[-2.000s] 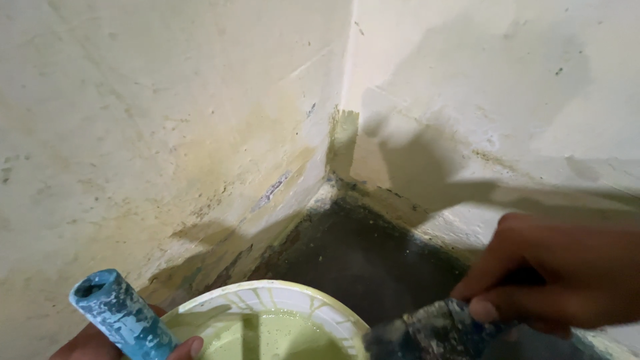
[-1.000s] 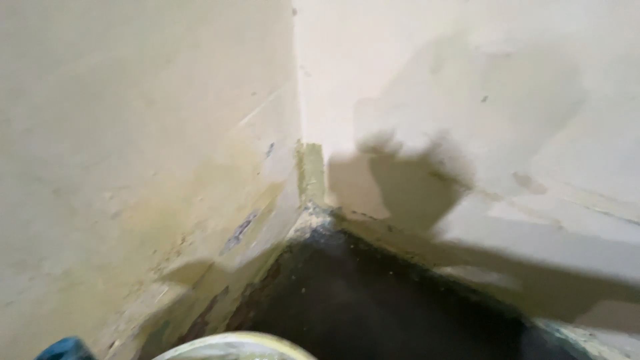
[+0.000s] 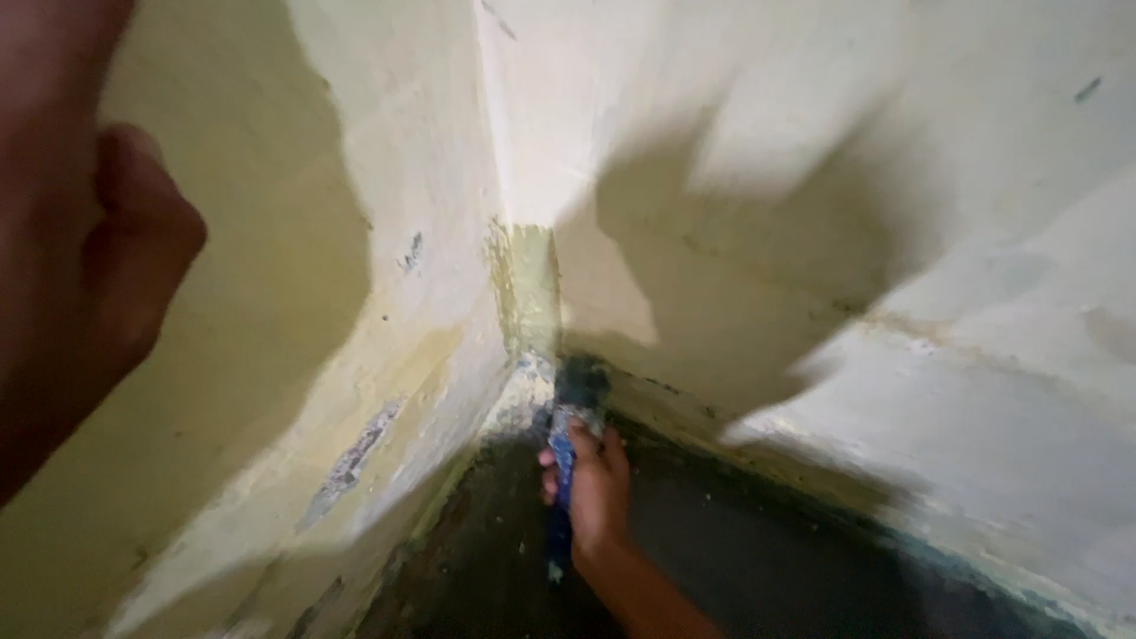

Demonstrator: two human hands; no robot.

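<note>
My right hand (image 3: 596, 484) grips the blue handle of a paintbrush (image 3: 581, 386), whose dark bristles are at the foot of the wall corner, at the right wall's base. Just above the bristles, a strip of yellow-green paint (image 3: 532, 284) runs up the corner. My left hand (image 3: 133, 240) is raised close to the camera at the left edge, blurred and partly cut off. Its fingers look curled, but whether it holds anything is not visible.
The left wall (image 3: 351, 457) has a chipped grey patch and stains. A large hand shadow falls on the right wall (image 3: 976, 382). Between the walls lies the dark floor (image 3: 745, 550), with paint marks along its edges.
The brush in my right hand has moved from beside the paint container to the corner. My left hand, earlier by the container and a blue paint-spattered tube, is now raised; container and tube are out of view.
</note>
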